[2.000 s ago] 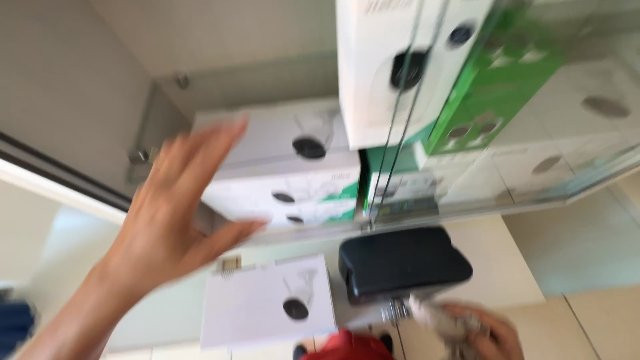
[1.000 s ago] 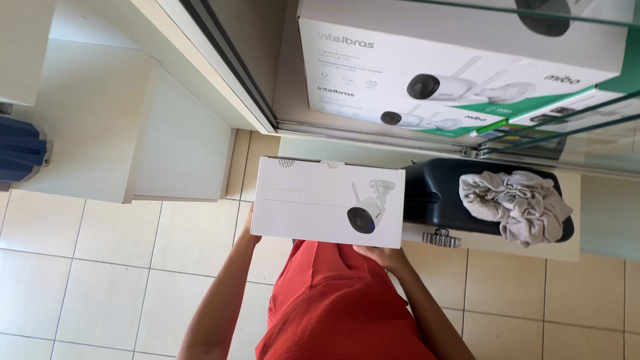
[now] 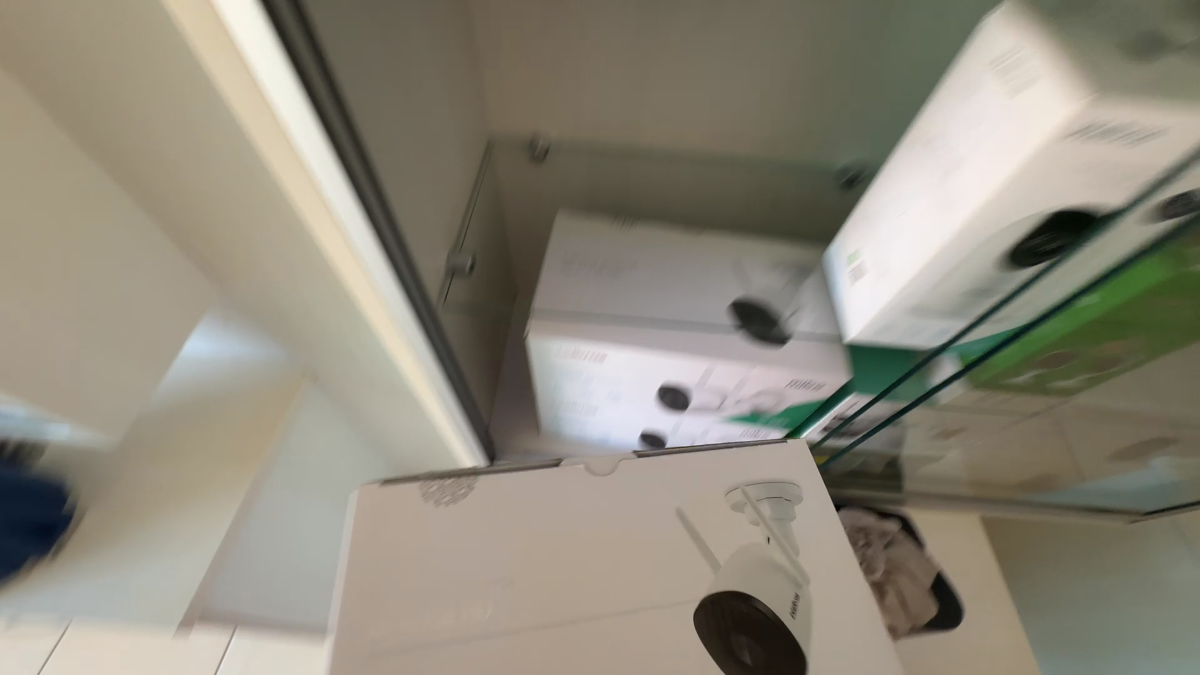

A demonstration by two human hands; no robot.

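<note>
A white security camera box (image 3: pixel 581 562), printed with a bullet camera and antennas, fills the bottom middle of the head view, close to the lens. Neither of my hands shows; the box covers the area where they might be. Beyond its upper edge, similar white camera boxes (image 3: pixel 647 281) lie stacked inside a glass-fronted cabinet. Another white box (image 3: pixel 947 178) stands at the upper right on the cabinet's glass shelf level, partly behind glass edges.
A green box (image 3: pixel 1087 337) sits behind the sliding glass at the right. The cabinet's dark-edged frame (image 3: pixel 375 216) runs diagonally on the left. A crumpled cloth (image 3: pixel 891 567) rests on a black object at lower right. A blue object (image 3: pixel 33 516) is at far left.
One second ago both my hands held the white box low before my red shirt; now the box is nearer the camera and my hands are out of sight. The view has shifted toward the cabinet.
</note>
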